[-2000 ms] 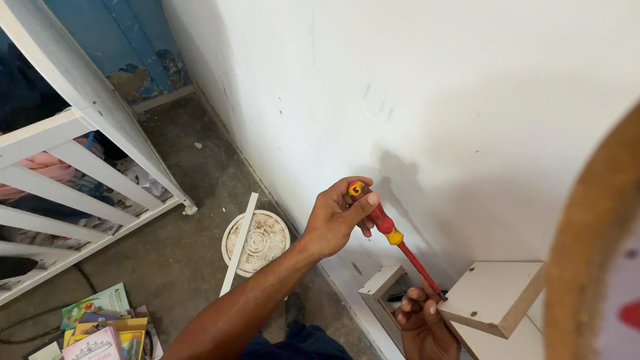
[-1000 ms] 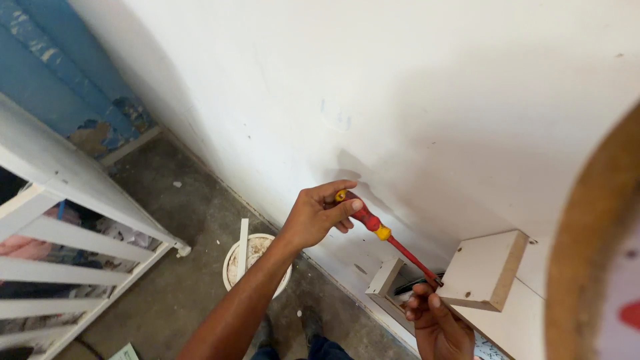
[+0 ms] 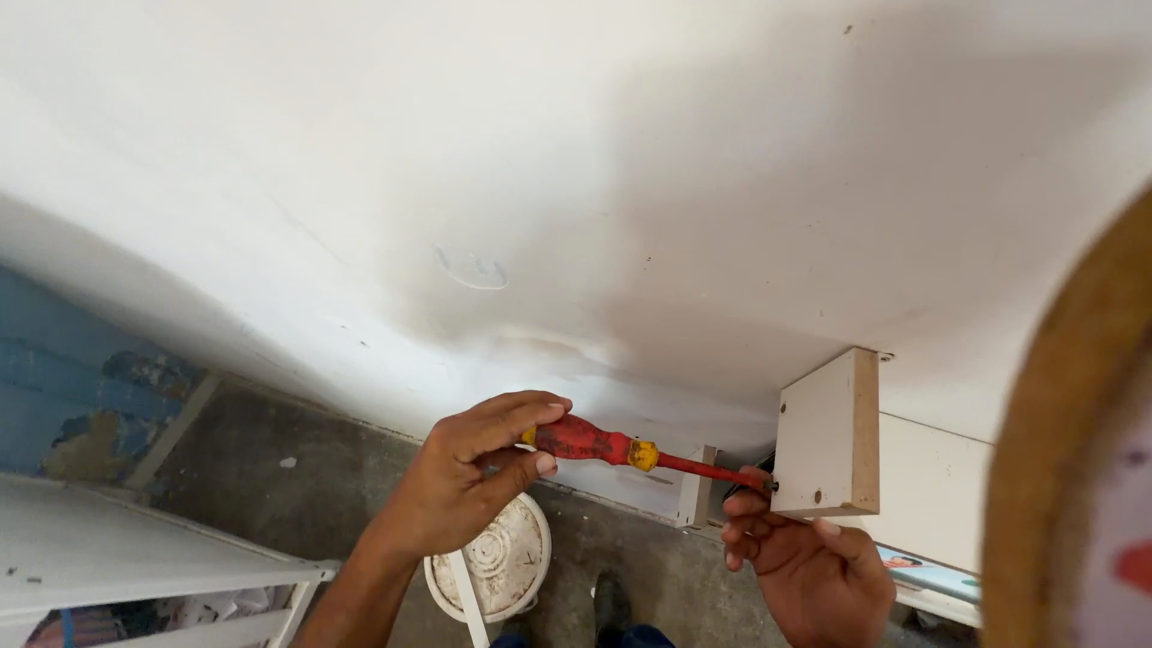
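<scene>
My left hand (image 3: 486, 472) grips the handle end of a red and yellow screwdriver (image 3: 585, 441). Its red shaft points right, with the tip at a small dark screw (image 3: 773, 486) on the side of a white board piece (image 3: 819, 441) beside the wall. Below the tip, my right hand (image 3: 805, 558) has its fingers around the shaft's end and close to the screw; whether they pinch the shaft or the screw cannot be told. The board piece joins a longer white panel (image 3: 936, 486) to its right.
A white wall (image 3: 540, 180) fills the upper view. A round white bucket lid (image 3: 504, 549) with a white strip (image 3: 466, 594) across it is below my left hand. White slatted furniture (image 3: 162, 549) stands at lower left. A blurred brown-rimmed object (image 3: 1044, 432) blocks the right edge.
The view has swung towards the wall. The screwdriver has gone from a steep slant to nearly level, still in my left hand, its tip still at the board piece.
</scene>
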